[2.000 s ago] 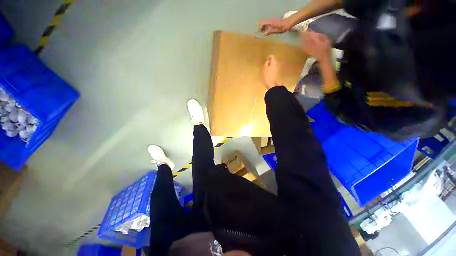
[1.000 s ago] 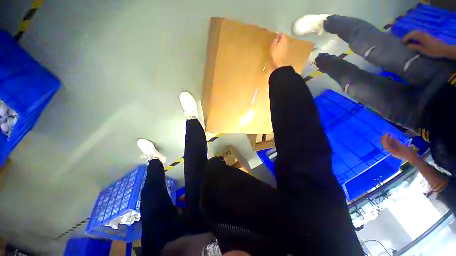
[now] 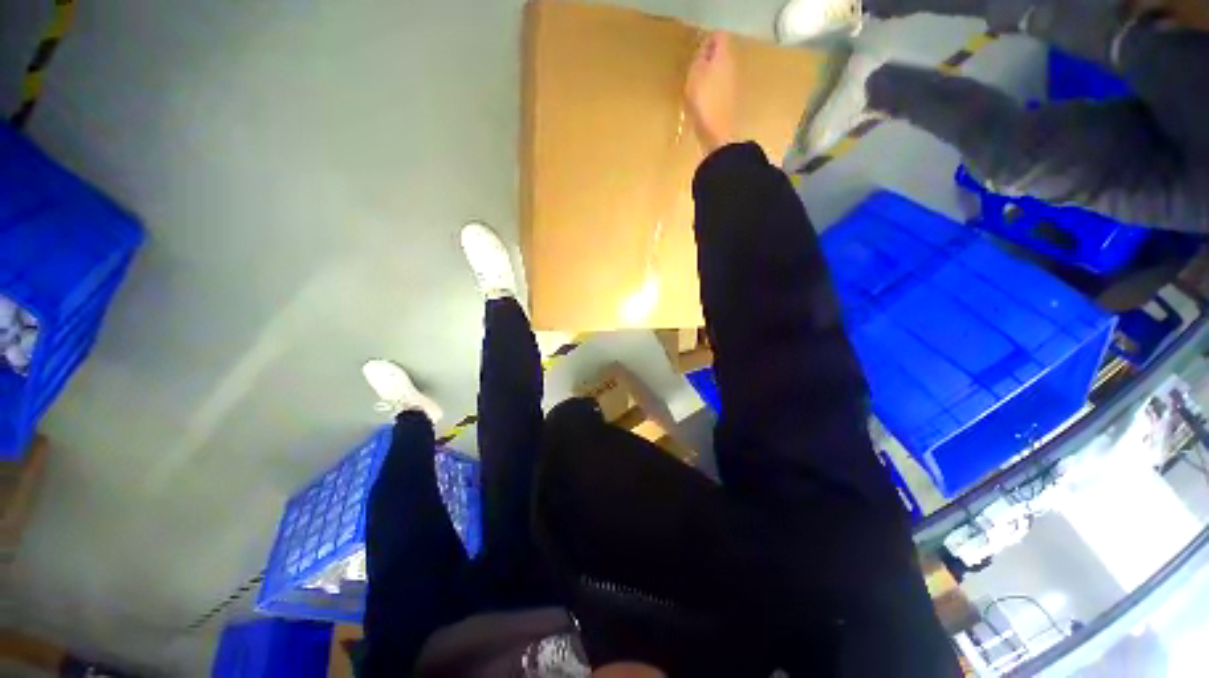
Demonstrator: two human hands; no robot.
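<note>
A large closed brown carton (image 3: 603, 172) stands on the floor in front of me, with a shiny strip running along its top seam. My right hand (image 3: 712, 80), bare and in a black sleeve, is on the carton top near its far edge. Its fingers look bent at the seam; whether they grip anything is not clear. My left hand cannot be made out; only a small skin-coloured patch shows at the bottom edge.
Blue bins stand at left (image 3: 66, 252), at lower left (image 3: 318, 530) and right of my arm (image 3: 955, 318). Another person's legs (image 3: 981, 126) are at upper right. A cluttered bench (image 3: 1100, 530) is at lower right, with small cartons (image 3: 617, 397) near my legs.
My right hand has moved along the seam towards the carton's far edge. The other person's hands have left the carton and are out of view. The view has shifted slightly.
</note>
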